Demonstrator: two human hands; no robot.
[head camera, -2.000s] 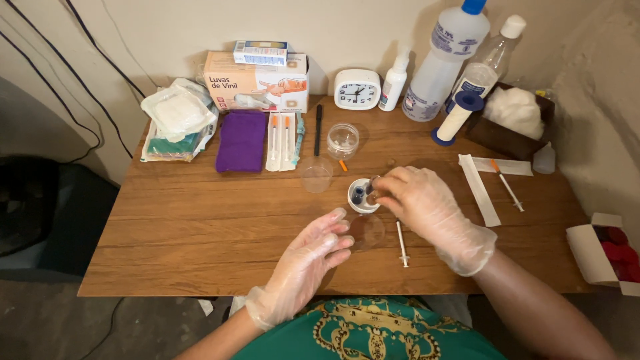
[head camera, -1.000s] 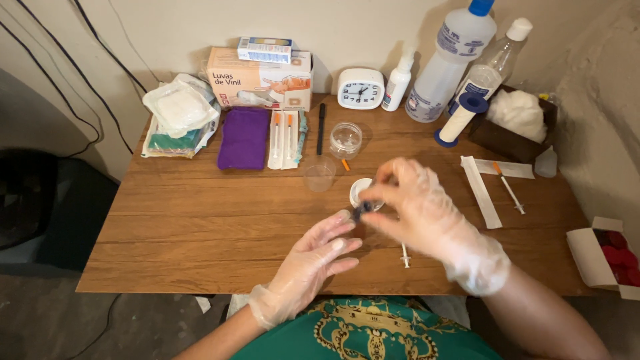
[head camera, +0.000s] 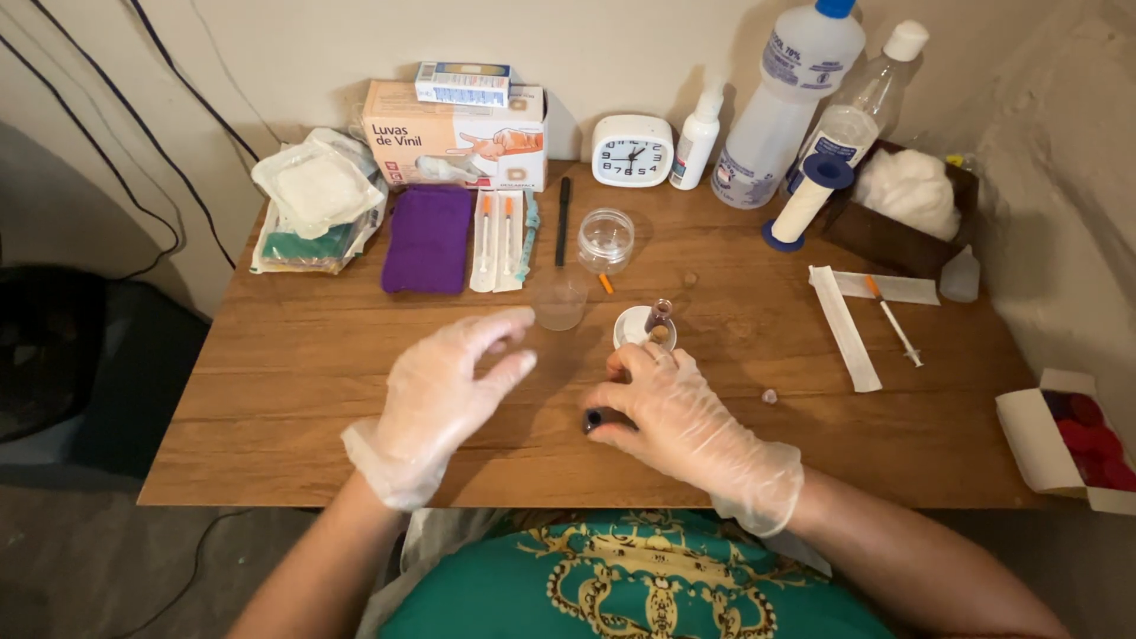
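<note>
My right hand (head camera: 692, 417), in a clear glove, has its thumb and index finger around a small dark vial (head camera: 592, 421) low over the front of the table. Just beyond its knuckles is a round white lid or dish (head camera: 632, 321) bearing a small glass vial (head camera: 659, 314) and a tan piece that looks like a stopper. My left hand (head camera: 448, 395), also gloved, holds nothing, its fingers apart. Near its fingertips lies a clear plastic disc (head camera: 561, 306). Behind that are an orange cap (head camera: 606, 283) and a clear jar (head camera: 606, 241). A small clear piece (head camera: 769, 396) lies right of my right hand.
At right are an uncapped-looking white syringe with an orange end (head camera: 896, 324), paper strips (head camera: 843, 328), and a box of red items (head camera: 1021, 435). Along the back stand a glove box (head camera: 453, 133), clock (head camera: 632, 151), bottles (head camera: 745, 133) and cotton (head camera: 910, 191). Packaged syringes (head camera: 497, 240) and a purple cloth (head camera: 428, 240) lie left.
My left hand has drawn away to the left. My right hand has come down toward the front edge with the dark vial. The syringe seen near it earlier is now hidden.
</note>
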